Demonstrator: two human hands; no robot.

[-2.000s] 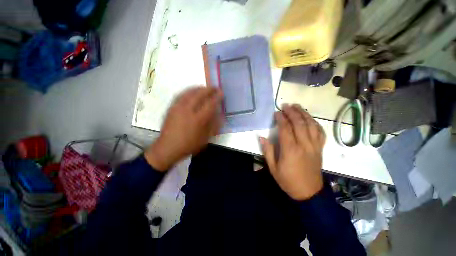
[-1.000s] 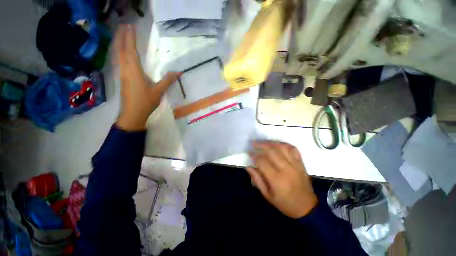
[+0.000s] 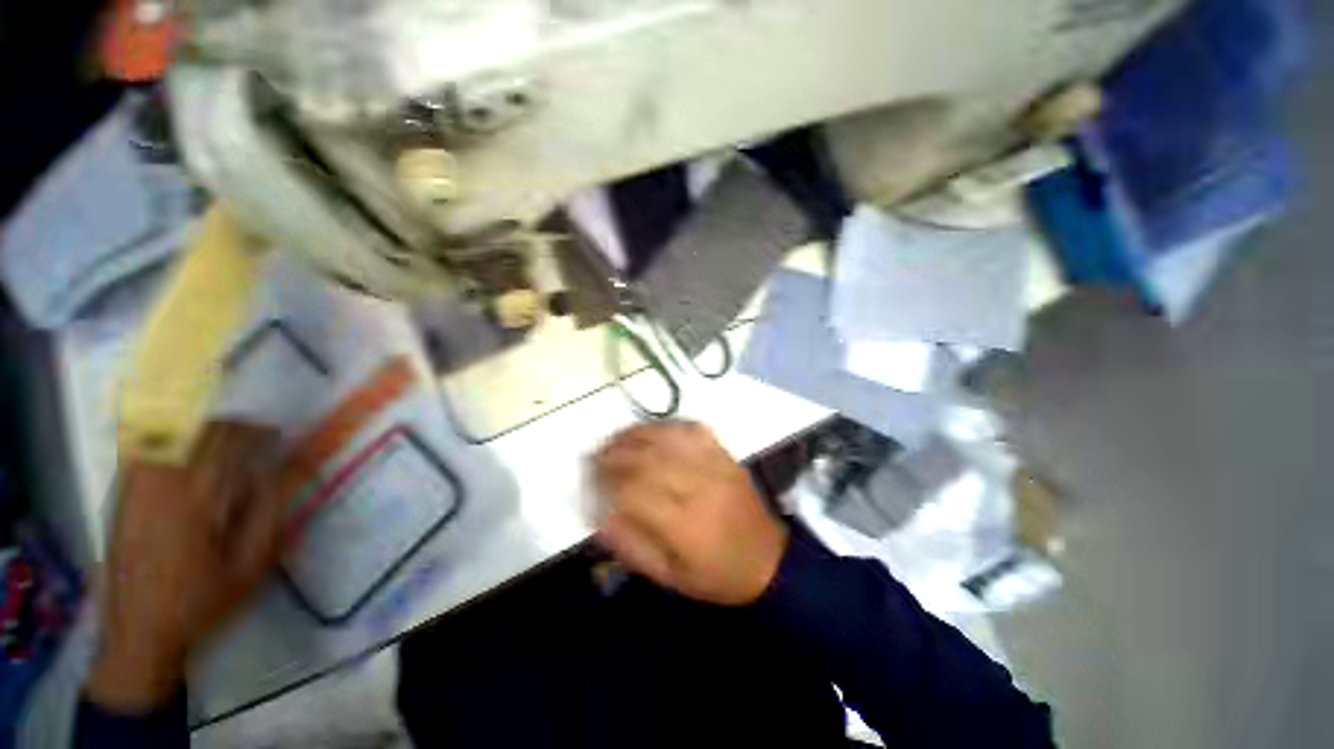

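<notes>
The translucent template lies unfolded on the white table at the left, with an orange tape band, a thin red line and dark-edged slots. My left hand is blurred and rests over its left part, partly below the yellowed block; whether its fingers grip anything is unclear. My right hand is blurred above the table's front edge, fingers curled, right of the template and below the scissors. I cannot tell whether it holds anything. The needle area is blurred.
The sewing machine head spans the top. A dark textured fabric stack lies behind the scissors. Light grey pieces lie right of it. A blue translucent sheet is at the far right. Grey pieces lie at the far left.
The view has swung right. The template was folded two seconds ago and lay open one second ago. My left hand has come from beyond its left edge onto it.
</notes>
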